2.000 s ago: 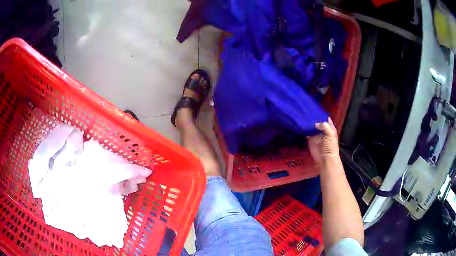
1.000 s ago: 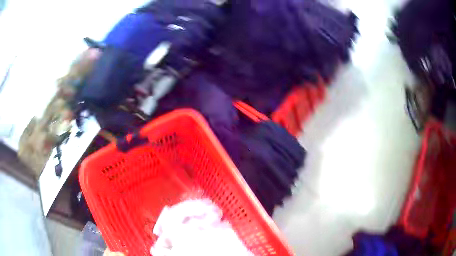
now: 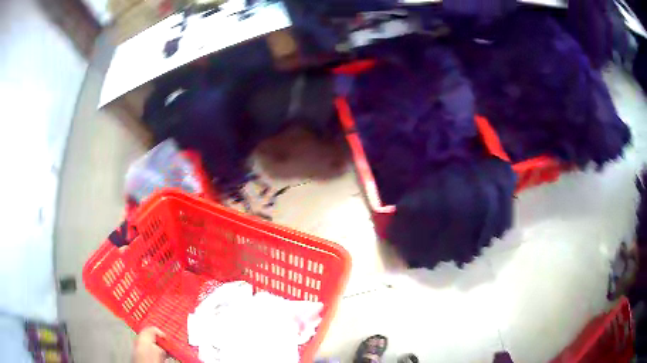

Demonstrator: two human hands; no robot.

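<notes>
A red slatted basket [image 3: 284,248] is held up at the lower left of the view, tilted. A crumpled white bundle [image 3: 245,322] lies inside it. My left hand [image 3: 150,345] is at the bottom edge of the view, its fingers over the basket's near rim; the rest of it is cut off. A dark strip is tied on the basket's left rim. My right hand is not in view.
Large dark purple cloth heaps [image 3: 418,106] fill red baskets on the pale floor [image 3: 433,305]. A white table [image 3: 206,42] stands at the upper left, a reddish-brown stool [image 3: 301,154] near it. Another red basket [image 3: 603,337] is at the lower right.
My view has turned away from the blue cloth, and my right hand has left the picture. The basket with the white bundle is now lifted or carried before the table and the heaps.
</notes>
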